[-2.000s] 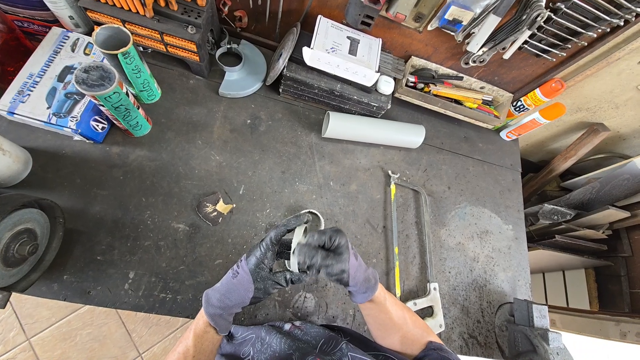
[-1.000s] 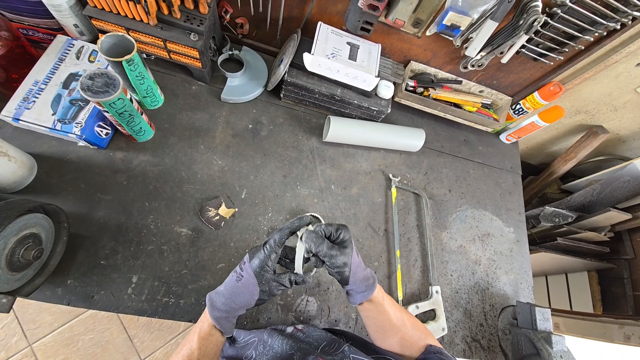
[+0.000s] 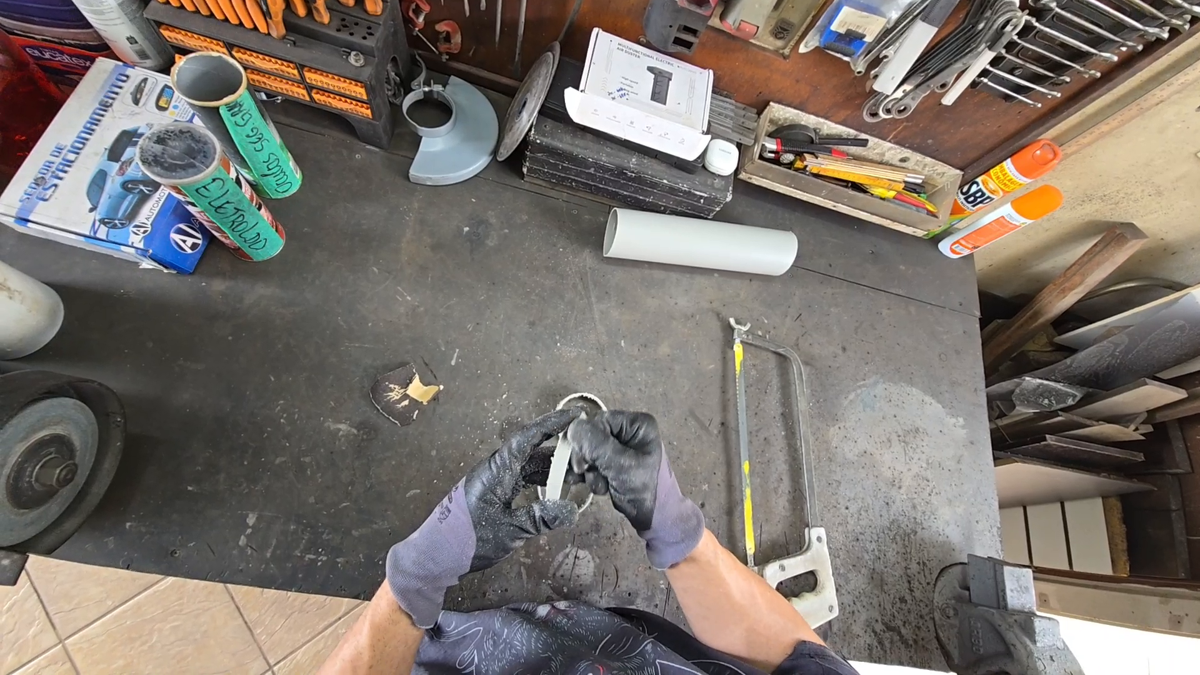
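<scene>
Both hands wear black-coated grey gloves near the bench's front edge. A thin pale ring, which looks cut from plastic pipe, is held between them. My left hand grips its left side, thumb and fingers around it. My right hand is closed at its upper right, with the fingertips partly hidden. A hacksaw with a yellow-marked blade lies to the right of my hands. Farther back lies a white plastic pipe. A dark scrap with a tan patch rests left of the hands.
A bench grinder stands at the left edge, a metal vise at the lower right. Along the back are two green-labelled tubes, a grinder guard, a box on black blocks, a wooden tool tray and spray cans.
The pale ring has turned somewhat between my hands, and its rim now shows above and below the fingers. Both hands remain in about the same place over the bench.
</scene>
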